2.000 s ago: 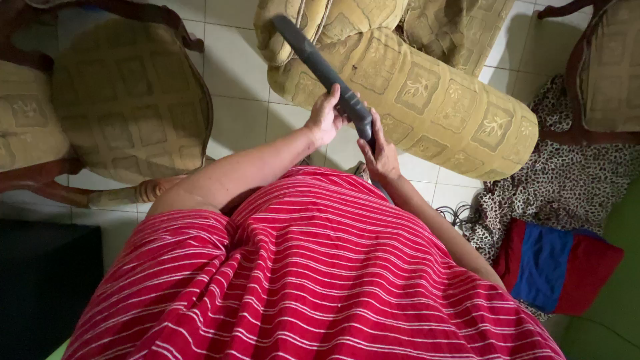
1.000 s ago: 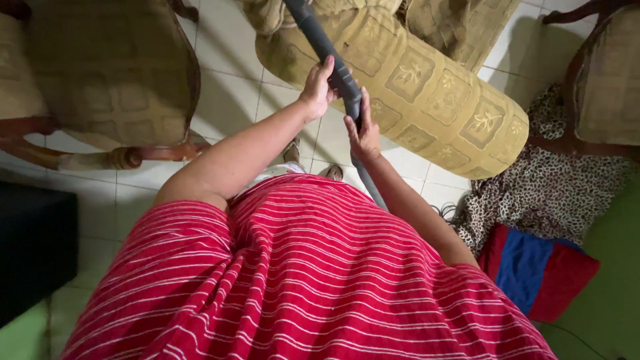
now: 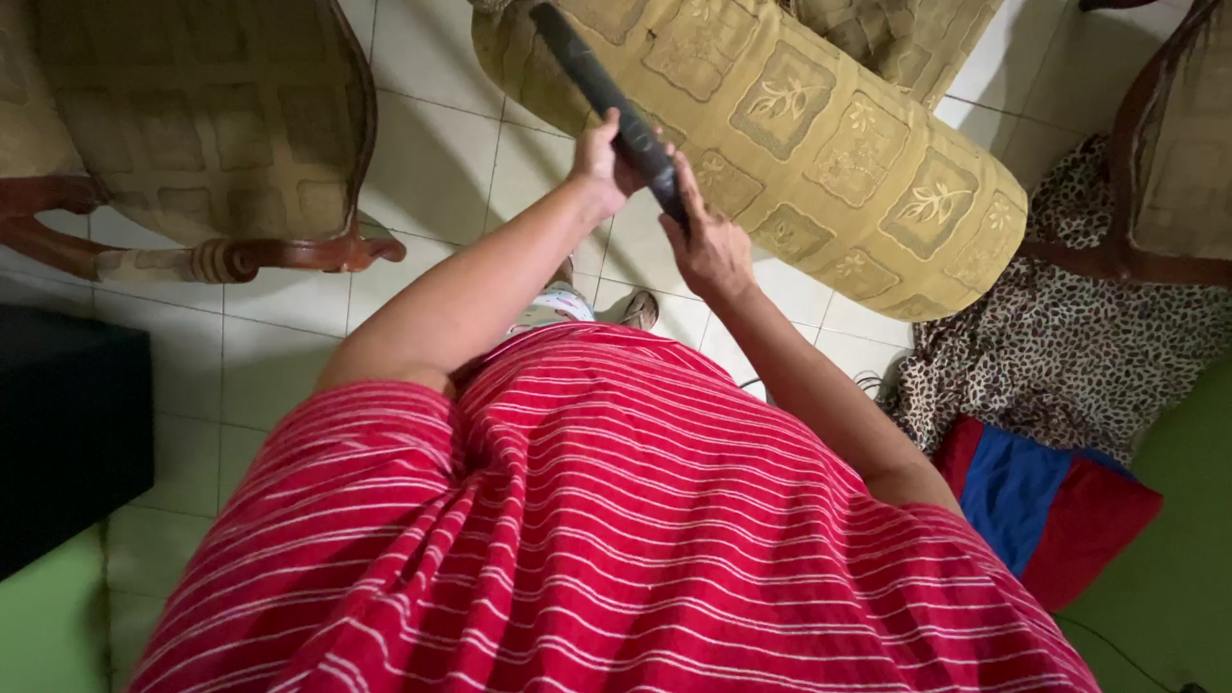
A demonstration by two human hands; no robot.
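Note:
A dark, ribbed tube (image 3: 587, 72), which looks like a vacuum cleaner wand, slants from the top of the view down to the right. My left hand (image 3: 606, 173) is wrapped around its middle, thumb uppermost. At its lower end is my right hand (image 3: 710, 245), with the fingers lying along the tube and closed around it. The rest of the tube past that hand is hidden. Just beyond the hands lies a long, padded cushion or armrest in gold patterned fabric (image 3: 847, 144); whether the tube touches it I cannot tell.
Wood-framed upholstered chairs stand at left (image 3: 217, 115) and right (image 3: 1179, 164). A black box-like object (image 3: 72, 433) is at lower left. Leopard-print cloth (image 3: 1107, 337) and a red and blue cloth (image 3: 1015, 491) lie at right. A sandalled foot (image 3: 640, 311) shows on the tiled floor (image 3: 433, 144).
Both hands keep their hold on the tube. Its far end, cut off at the top edge one second ago, shows again. The grey length below my right hand is no longer visible.

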